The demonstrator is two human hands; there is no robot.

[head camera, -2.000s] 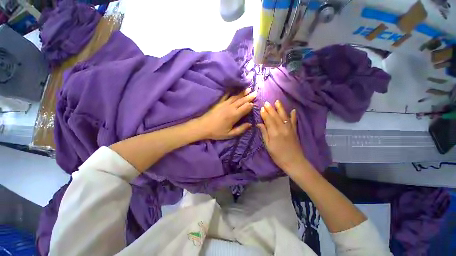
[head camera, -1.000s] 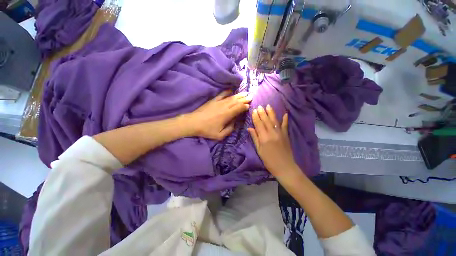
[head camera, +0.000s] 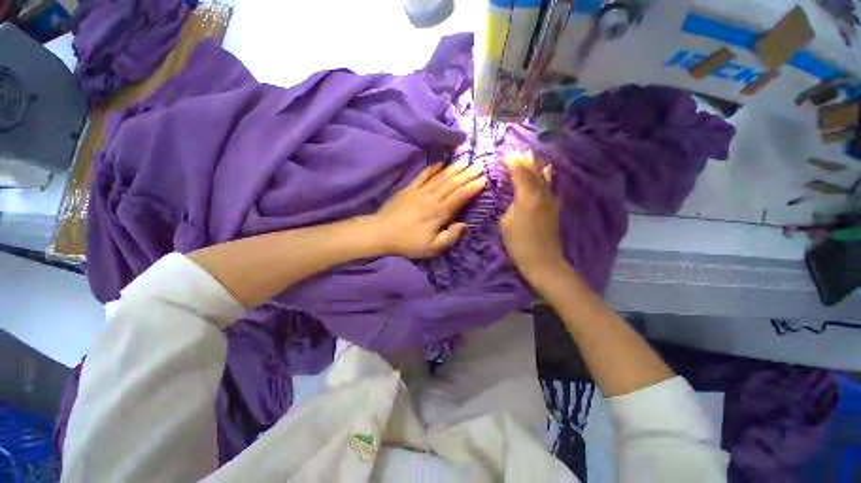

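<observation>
A large purple garment piece [head camera: 274,179] lies crumpled across the machine table and under the lit needle area. Its gathered band [head camera: 483,215] runs from the needle area towards the wearer, between the two hands. My left hand [head camera: 430,209] lies flat on the cloth left of the band, fingers spread and fingertips near the needle. My right hand [head camera: 533,212] is on the cloth right of the band, its fingers bent near the needle; whether they pinch cloth cannot be told. The white sewing machine [head camera: 642,57] has its presser foot area [head camera: 489,132] blurred by glare.
A purple heap [head camera: 127,42] and taped cardboard [head camera: 80,203] are at left, beside a grey motor-like housing [head camera: 36,118]. A ruler strip [head camera: 699,274] runs along the front edge. A black box-like object [head camera: 835,269] is at right. Dark strands [head camera: 569,415] hang at the lap.
My right hand has moved up towards the needle and its fingers have bent. The gathered band has shifted, and its puckers now show between the hands. My left hand stays flat on the cloth.
</observation>
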